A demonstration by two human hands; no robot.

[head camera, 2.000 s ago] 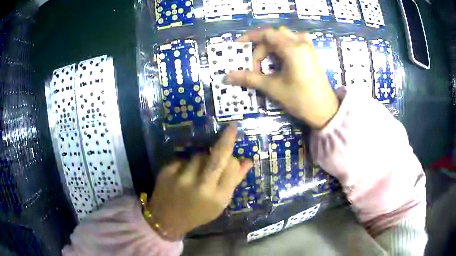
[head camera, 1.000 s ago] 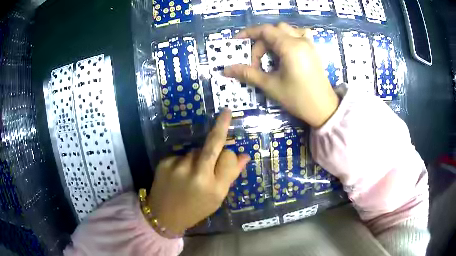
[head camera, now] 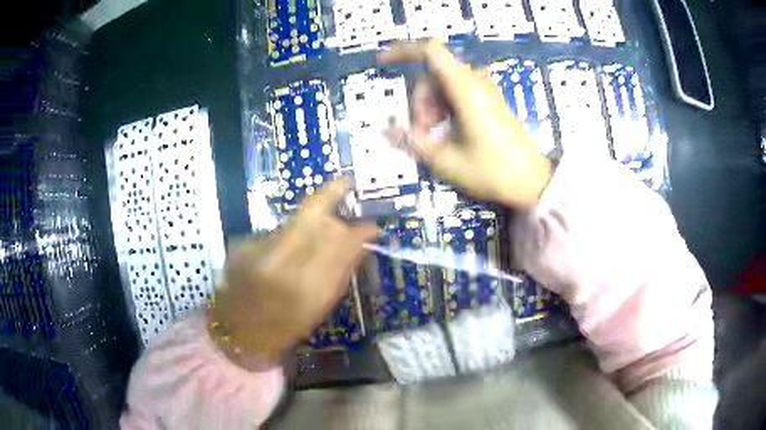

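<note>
A white spotted adhesive piece [head camera: 380, 147] covers a board in the middle row of the clear blister tray [head camera: 336, 217]. My right hand [head camera: 479, 134] is over its right side, thumb and index finger apart, fingertips blurred. My left hand [head camera: 290, 269], also blurred, is below and left, with a fingertip near the piece's lower left corner. A glossy clear backing film [head camera: 445, 261] runs from my left thumb over the lower boards; my left fingers seem to pinch it. White pieces [head camera: 416, 353] show near its lower edge. A bare blue board [head camera: 304, 143] lies left of the covered one.
A sheet with two columns of spotted pieces [head camera: 164, 218] lies left of the tray. Stacked trays [head camera: 55, 235] stand at the far left. A smartphone [head camera: 684, 50] lies at the upper right. More white-covered boards [head camera: 435, 18] fill the tray's top row.
My left hand has moved left, and the film with its white pieces has shifted up and left. My right thumb and index finger have spread above the piece. The view has shifted slightly.
</note>
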